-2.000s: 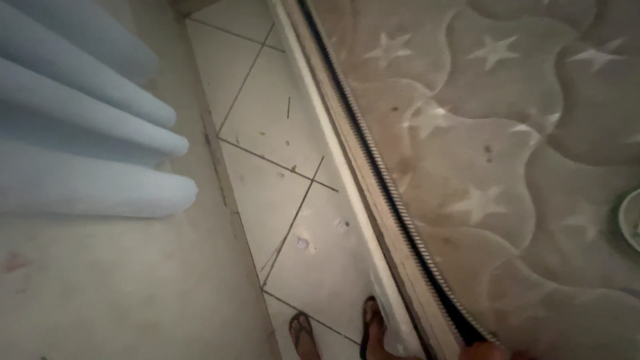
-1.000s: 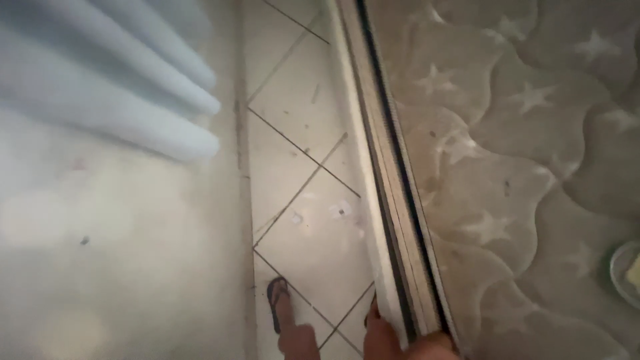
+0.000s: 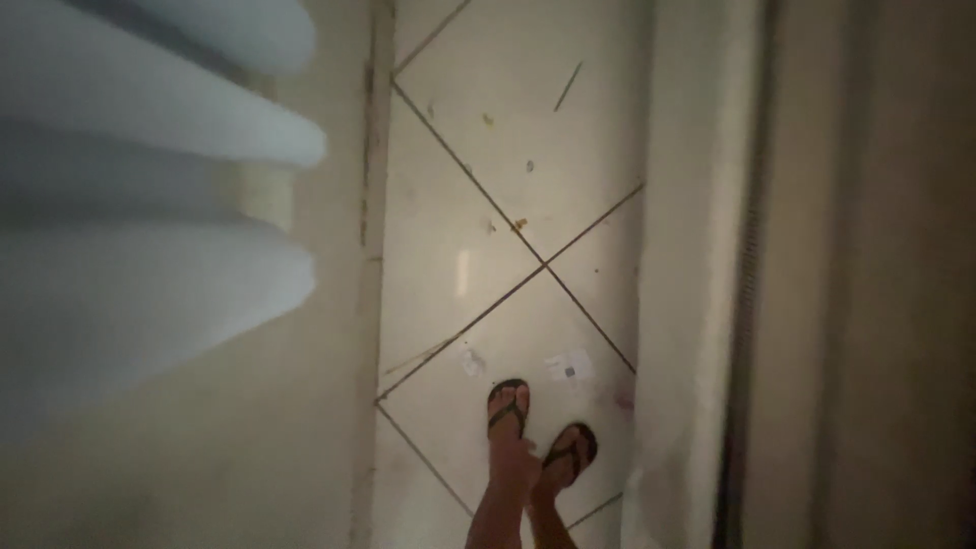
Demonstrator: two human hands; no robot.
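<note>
Neither of my hands shows in the head view. My two feet in dark flip-flops [image 3: 508, 408] stand on the pale tiled floor [image 3: 503, 305], low in the middle of the view. Small scraps of paper [image 3: 577, 366] lie on the tiles just in front of them. To the right runs the side of a mattress [image 3: 679, 252], blurred, with a dark zipper [image 3: 751, 259] along it. Whether a hand touches the mattress cannot be seen.
Light blue curtain folds [image 3: 168, 290] hang at the left beside a pale wall [image 3: 320, 427]. A dirty baseboard [image 3: 370, 305] edges the narrow strip of floor. Bits of debris [image 3: 520, 224] and a thin dark stick [image 3: 568, 86] lie farther up the tiles.
A hand at the mattress edge, low in the earlier frames, is out of view. The view has shifted left, so the star-patterned mattress top and the dish on it no longer show.
</note>
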